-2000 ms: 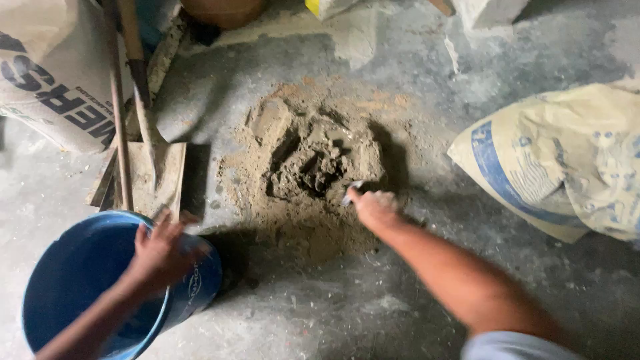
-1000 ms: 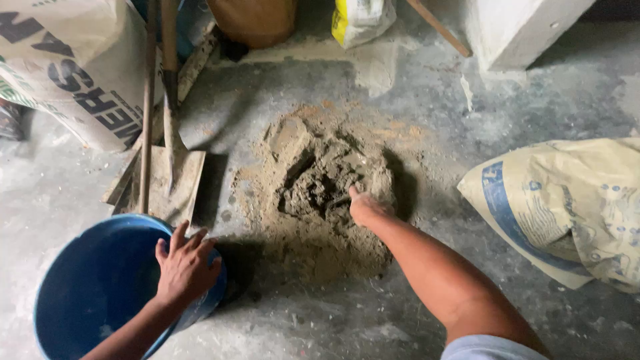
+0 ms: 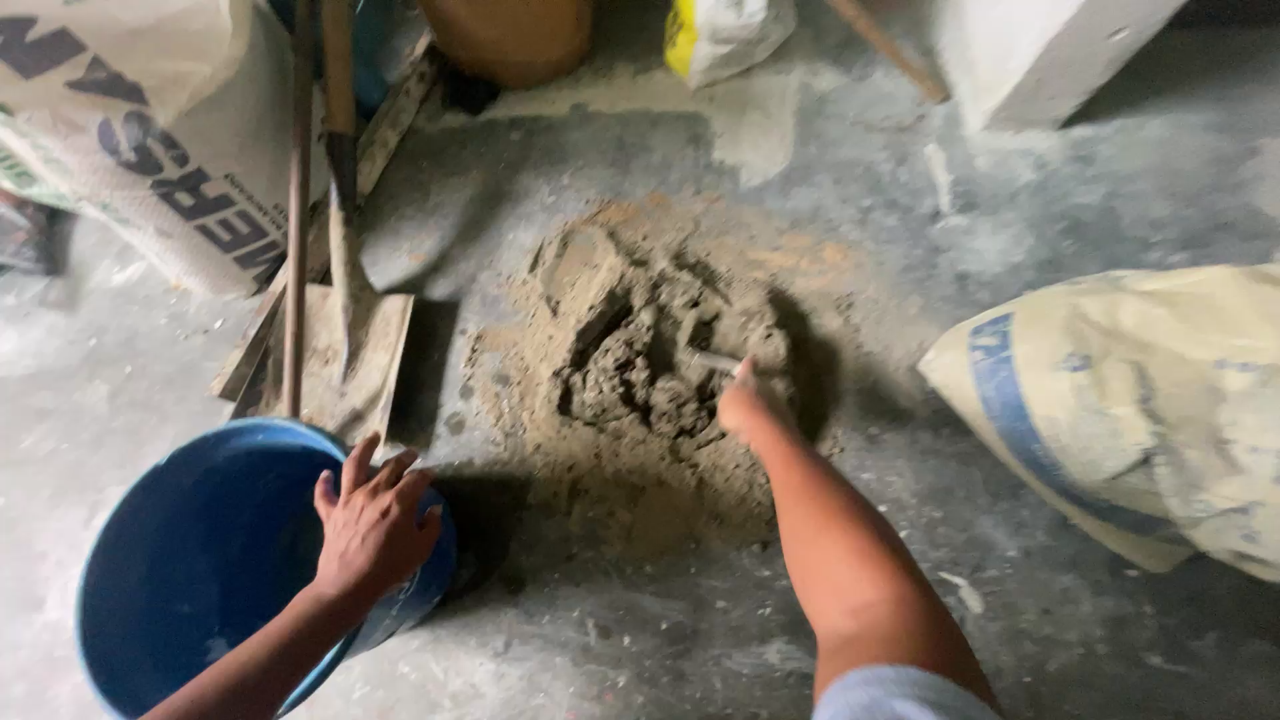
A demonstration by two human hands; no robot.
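Note:
A rough mound of wet grey-brown mortar [image 3: 640, 370] lies on the concrete floor, ringed by loose sand. My right hand [image 3: 748, 405] is closed around a small tool [image 3: 712, 361] at the right part of the mound; a thin greyish piece of it shows above the mix, and the rest is hidden, so its kind is unclear. My left hand [image 3: 378, 525], fingers spread and holding nothing, is over the right rim of a blue plastic bucket [image 3: 190, 560]. I cannot tell whether it touches the rim.
Behind the bucket lie a shovel [image 3: 375, 340] and a thin rod [image 3: 299, 250], beside a large printed sack [image 3: 190, 150]. A cream sack with a blue band [image 3: 1110, 400] lies at right. Farther back are a brown container [image 3: 515, 35], a yellow-white bag [image 3: 735, 35], a stick [image 3: 890, 50] and a white block [image 3: 1050, 60].
My right hand has stayed at the mound, and the mix's surface has changed shape around it. My left hand has stayed near the bucket's right rim.

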